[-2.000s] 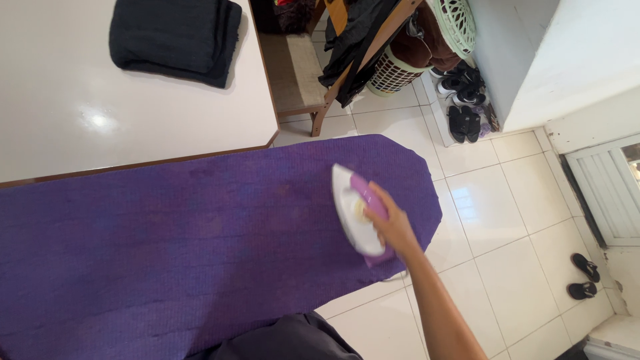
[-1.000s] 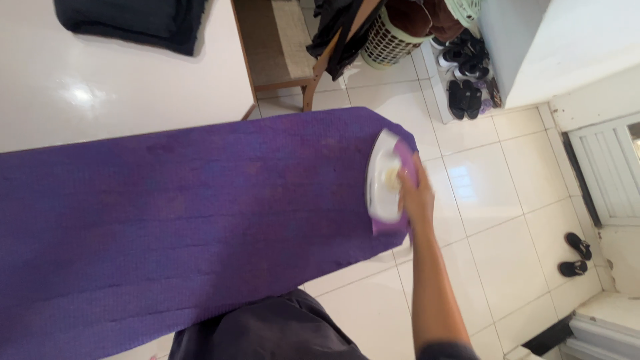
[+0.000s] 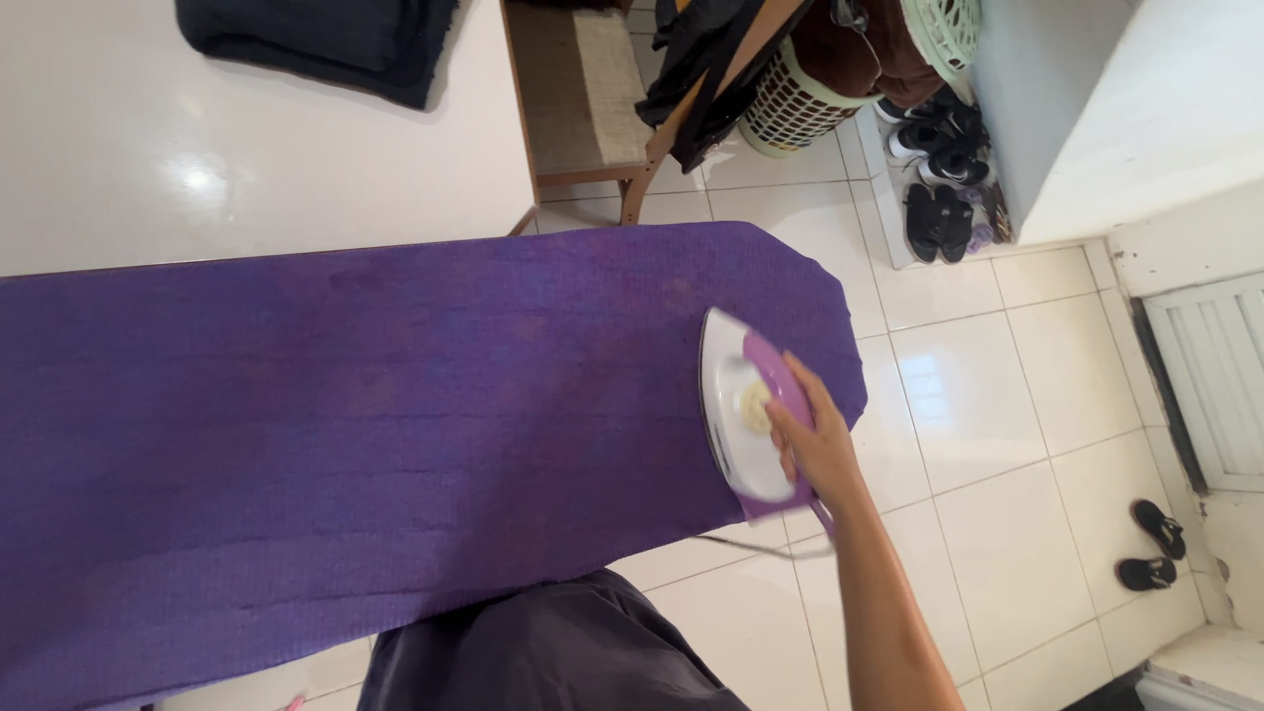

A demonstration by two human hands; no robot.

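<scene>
My right hand (image 3: 815, 434) grips the purple handle of a white and purple electric iron (image 3: 736, 425). The iron rests on or just over the purple cover of an ironing board (image 3: 415, 395), near its rounded right end, with its tip pointing away from me. A pale dial sits under the handle, close to my fingers. The power cord (image 3: 760, 546) trails from the rear of the iron past the board's near edge. My left hand is out of view. Dark clothing shows at the board's near edge.
Folded dark cloth (image 3: 326, 44) lies on a white table (image 3: 296, 148) along the board's far side. Behind stand a wooden chair (image 3: 583, 109), a laundry basket (image 3: 795, 104) and several shoes (image 3: 938, 222). Black sandals (image 3: 1145, 573) are on the tiled floor at right.
Across these frames my right hand carries the iron to the board's right end, then a little back to the left. The view has shifted somewhat.
</scene>
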